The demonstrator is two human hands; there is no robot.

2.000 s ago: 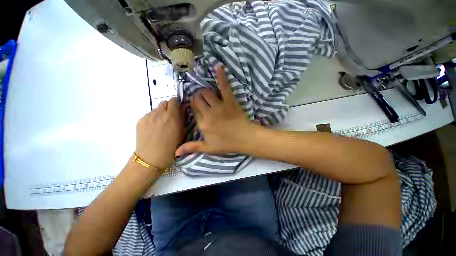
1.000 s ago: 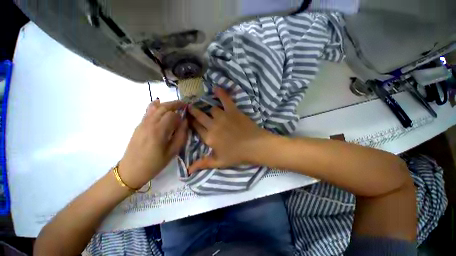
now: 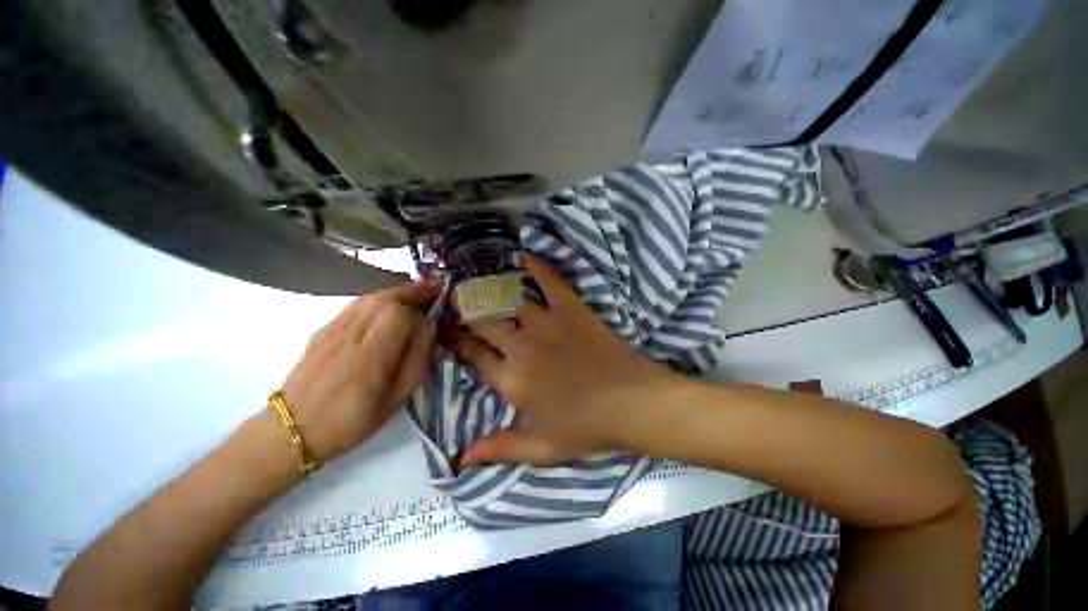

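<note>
A grey and white striped garment piece (image 3: 543, 487) lies bunched on the machine bed and table under my hands. My left hand (image 3: 364, 364) pinches its edge at the needle area, fingertips just left of the cream ribbed knob (image 3: 490, 296). My right hand (image 3: 567, 376) lies over the cloth, fingers around the knob's lower side and thumb pressing the cloth nearer the table's front edge. The presser foot and needle are hidden behind the knob, machine head and fingers. The grey sewing machine head (image 3: 394, 107) fills the top of the view.
A paper note (image 3: 764, 84) is held on the machine by a black band. Black-handled snips (image 3: 934, 316) and a small round metal piece (image 3: 854, 271) lie at the right. A ruler scale (image 3: 346, 531) runs along the front edge. More striped cloth (image 3: 764, 555) lies on the lap.
The view has tilted up and closer to the machine head, bringing the paper note into sight. My left hand has gone from a fist on the cloth to a pinch at the needle area.
</note>
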